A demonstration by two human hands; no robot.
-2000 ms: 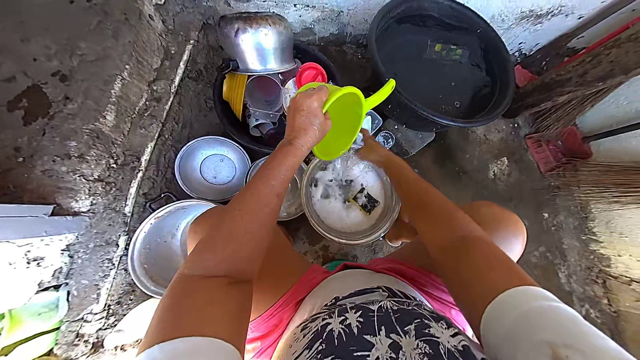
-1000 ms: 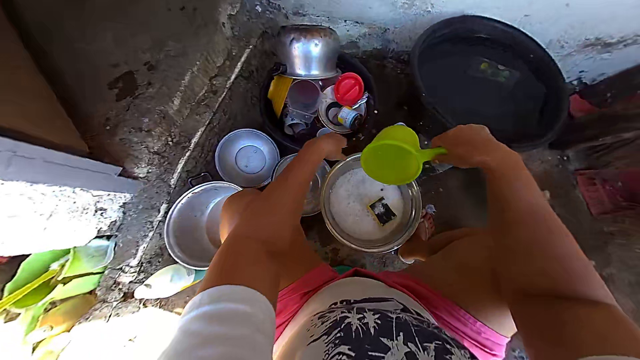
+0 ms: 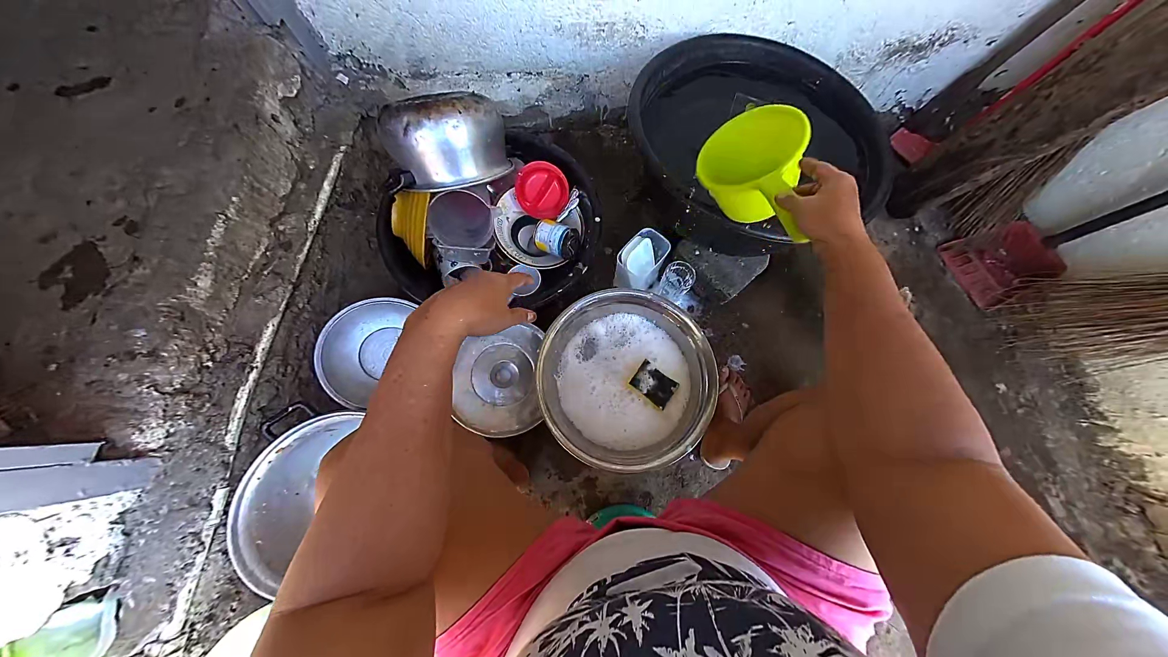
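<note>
My right hand (image 3: 821, 203) grips the handle of a lime-green plastic dipper (image 3: 753, 151), tilted over the near edge of a large black tub of water (image 3: 652, 82). My left hand (image 3: 484, 306), fingers apart, is over the near edge of a black basin (image 3: 584, 182) piled with dishes, close to a small cup (image 3: 525, 278); whether it touches the cup I cannot tell. Between my knees a metal bowl (image 3: 552, 401) holds white suds (image 3: 607, 401) with a dark, yellow-edged sponge (image 3: 653, 384) on them. A round metal lid (image 3: 497, 379) lies left of this bowl.
Inside the basin are a dented metal pot (image 3: 447, 137), a red lid (image 3: 541, 189) and yellow dishes (image 3: 411, 224). A plastic container (image 3: 642, 258) and a clear glass (image 3: 676, 280) stand beyond the suds bowl. Metal pans (image 3: 360, 351) lie left; a red dustpan (image 3: 999, 265) and stick brooms are right.
The green dipper has moved in my right hand from above the suds bowl to the black water tub. My left hand is now over the near edge of the dish basin.
</note>
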